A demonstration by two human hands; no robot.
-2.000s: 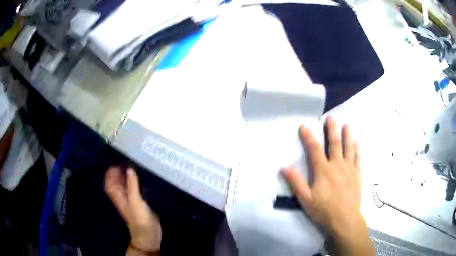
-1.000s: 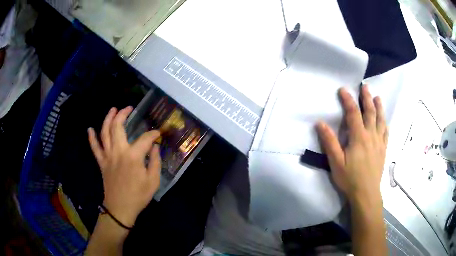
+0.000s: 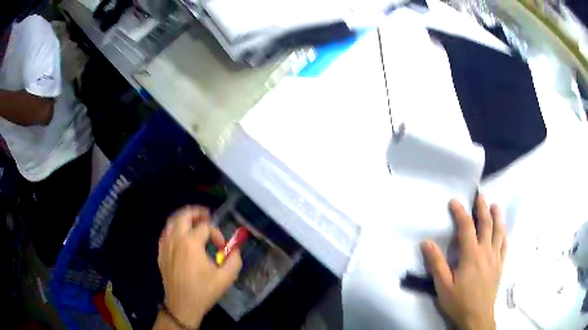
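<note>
My left hand (image 3: 196, 261) is above an open drawer (image 3: 264, 274) under the table edge. Its fingers are closed on a small red and yellow object (image 3: 232, 245), too blurred to name. My right hand (image 3: 474, 261) lies flat, fingers apart, on a white panel (image 3: 412, 219) that hangs over the table's front edge. A short dark strip (image 3: 418, 282) lies beside its thumb. A navy panel (image 3: 496, 100) lies beyond the white panel, towards the back right.
A blue plastic crate (image 3: 97, 225) with dark contents stands left of the drawer. A bundle of white and dark pieces (image 3: 277, 29) lies at the back left. A person in a white shirt (image 3: 48, 116) is at the far left. The table edge carries a ruler scale (image 3: 303, 200).
My left hand has closed on the red and yellow object over the drawer. My right hand stays on the white panel. The view has shifted, bringing the bundle and the person into sight.
</note>
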